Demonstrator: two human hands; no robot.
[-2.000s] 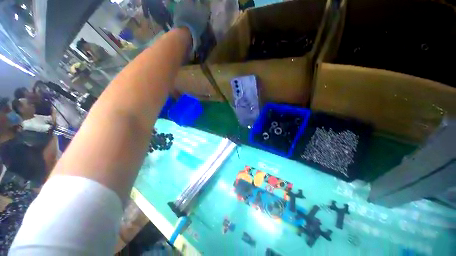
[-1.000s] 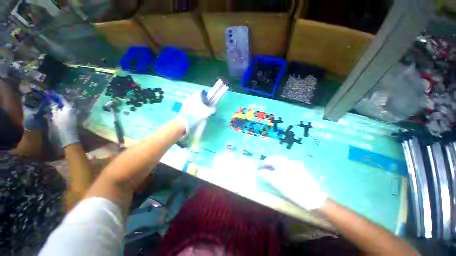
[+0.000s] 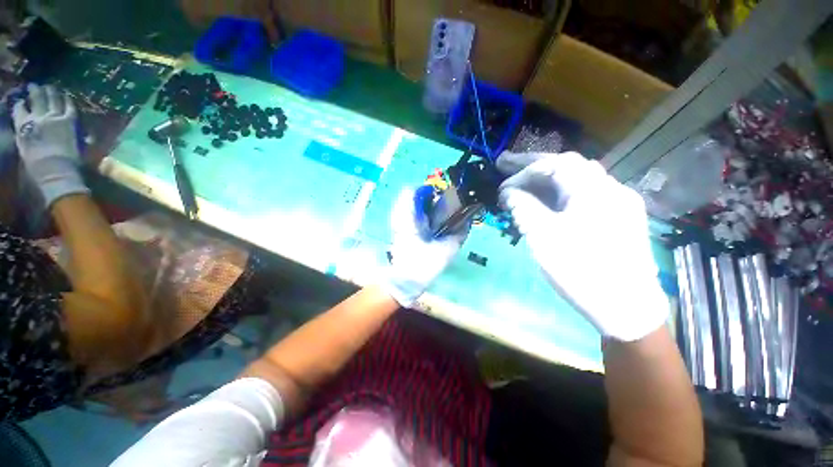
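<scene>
My left hand (image 3: pixel 422 239), in a white glove, is closed around a metal profile (image 3: pixel 448 212) whose end points up toward the bench's back. My right hand (image 3: pixel 585 233), also gloved in white, is at a black plastic fitting (image 3: pixel 475 181) at the profile's end, with its fingertips on the fitting's right side. The two hands are close together over the bench. The coloured parts (image 3: pixel 437 181) are mostly hidden behind the hands and the fitting.
A hammer (image 3: pixel 178 164) and round black parts (image 3: pixel 248 119) lie at left. Blue bins (image 3: pixel 307 64), a smartphone (image 3: pixel 449 66) and boxes stand behind. A grey post (image 3: pixel 703 91) rises at right, beside metal profiles (image 3: pixel 731 319). A neighbour's gloved hand (image 3: pixel 47 137) is far left.
My left hand has moved right with the metal profile. My right hand has risen from the bench's front to the black fitting at the profile's end. The view has shifted.
</scene>
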